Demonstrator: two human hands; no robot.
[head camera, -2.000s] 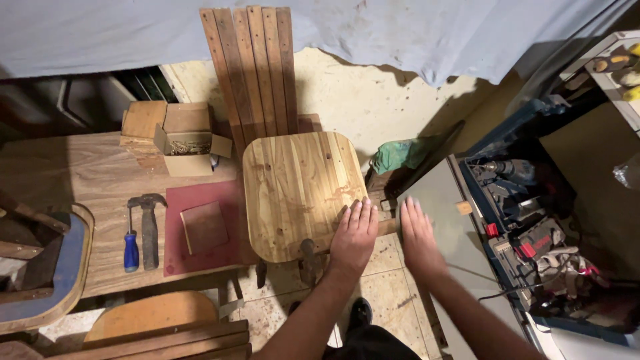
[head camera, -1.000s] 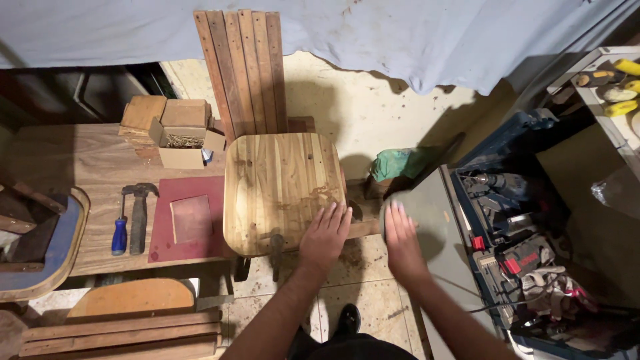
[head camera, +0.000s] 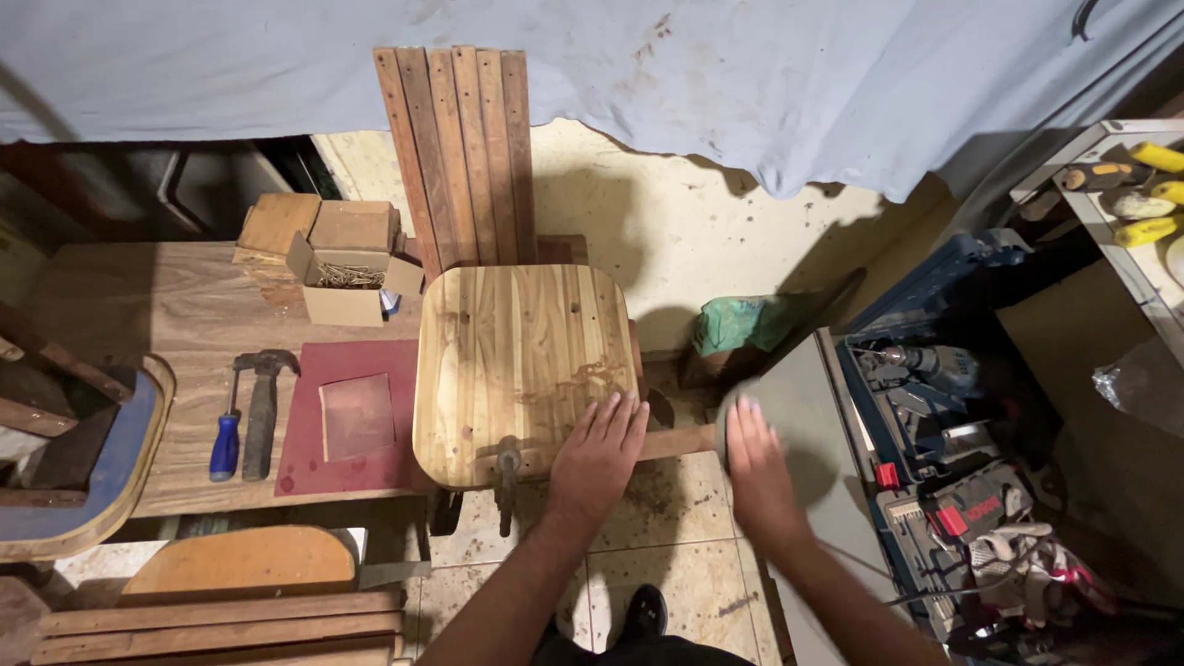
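Note:
A rounded, square wooden board (head camera: 523, 361) with laminated strips lies in front of me. My left hand (head camera: 601, 449) rests palm down on its lower right corner, fingers extended. A metal clamp (head camera: 507, 462) grips the board's near edge. From beside my left hand, a wooden strip (head camera: 680, 442) extends right towards my right hand (head camera: 760, 458). That hand is upright with straight fingers beside a rounded grey edge (head camera: 727, 407); whether it holds this is unclear. A claw hammer (head camera: 264, 416), blue-handled screwdriver (head camera: 225, 446) and red sheet (head camera: 305, 416) lie left of the board.
Wooden slats (head camera: 462, 157) stand behind the board. An open cardboard box (head camera: 344, 303) holds nails or screws. On the right are a grey cabinet (head camera: 823, 462), an open blue tool case (head camera: 865, 398) with a drill (head camera: 934, 368), and a shelf (head camera: 1105, 213). A blue-seated stool (head camera: 125, 444) stands left.
Both hands remain in nearly the same places by the board and strip. The view has shifted slightly.

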